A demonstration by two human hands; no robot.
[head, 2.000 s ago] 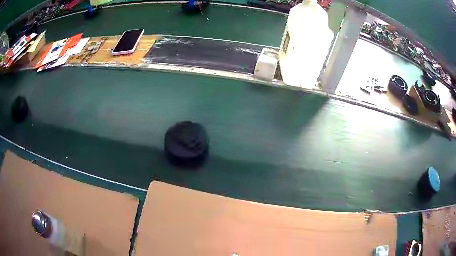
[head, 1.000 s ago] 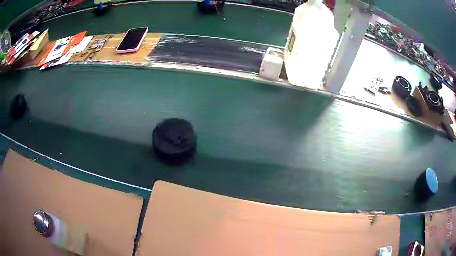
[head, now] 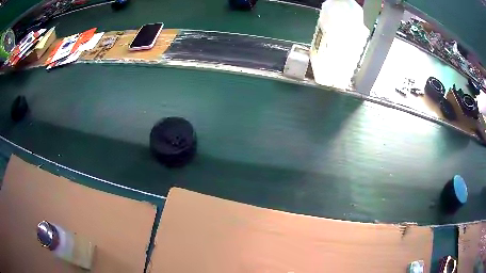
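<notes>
A round black unit [head: 173, 142] sits on the green belt [head: 256, 128], left of the middle, with small marks on its top. Another black unit [head: 19, 108] is near the belt's far left end in view. A blue-topped unit [head: 455, 193] is at the right, its light-blue face turned to the right. Neither my left hand nor my right hand is in the picture.
Cardboard mats [head: 277, 237] line the near edge, with a dispenser bottle [head: 64, 242] on the left one. A milky jug [head: 340, 45] and small whitish container [head: 297, 62] stand by a grey post [head: 379, 50]. A phone [head: 146, 37] and papers [head: 72, 48] lie on the far ledge.
The middle black unit has shifted left in the picture and its top marks show more clearly. The ledge objects appear slightly farther right and higher. No hand has appeared.
</notes>
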